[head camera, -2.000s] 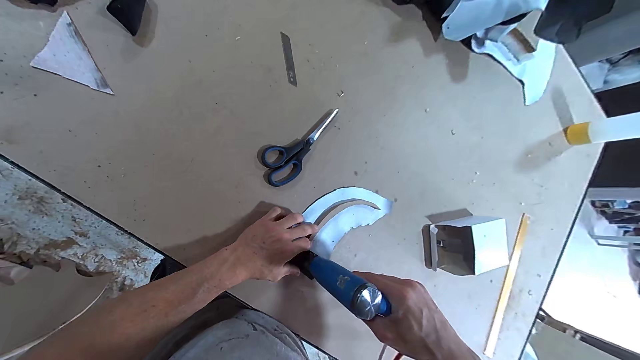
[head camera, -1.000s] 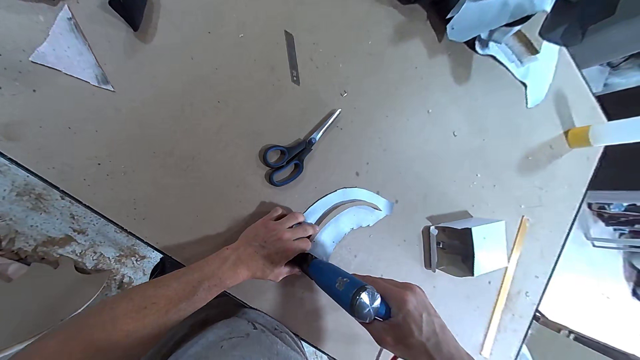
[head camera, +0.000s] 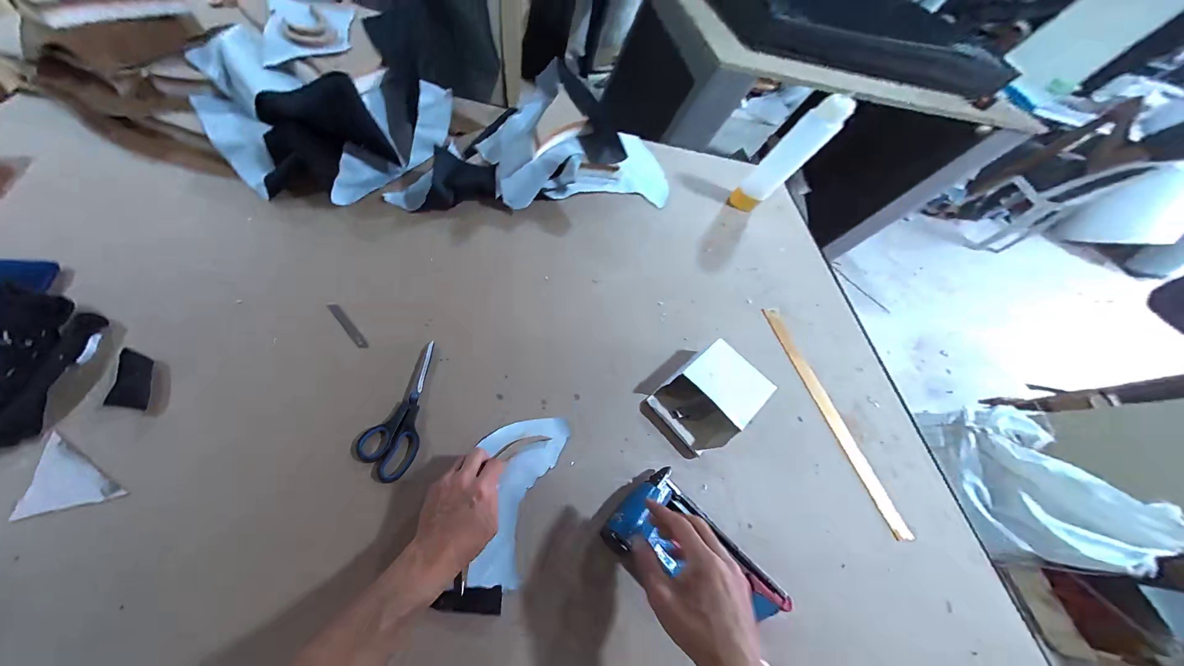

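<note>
My left hand [head camera: 462, 504] lies on a curved pale-blue fabric piece [head camera: 504, 546], its fingertips at the inner slit near the upper end. A black strip [head camera: 470, 600] shows at the piece's lower end. My right hand [head camera: 694, 573] is over a blue pneumatic stapler [head camera: 638, 518] with a red end, lying on the table; its fingers are spread, and whether they grip the tool cannot be told. Black-handled scissors [head camera: 398, 433] lie left of the fabric. A small open white box [head camera: 731, 384] stands above the stapler.
A metal blade strip [head camera: 348, 326] lies beyond the scissors. A wooden strip [head camera: 837, 424] runs along the right side, near the table edge. A white bottle with a yellow tip [head camera: 795, 153] stands at the far corner. Fabric scraps [head camera: 314, 129] are heaped along the far edge.
The stapler was in my right hand with its nose at the fabric by my left hand; now it lies on the table to the right, apart from the fabric. The view has swung upward.
</note>
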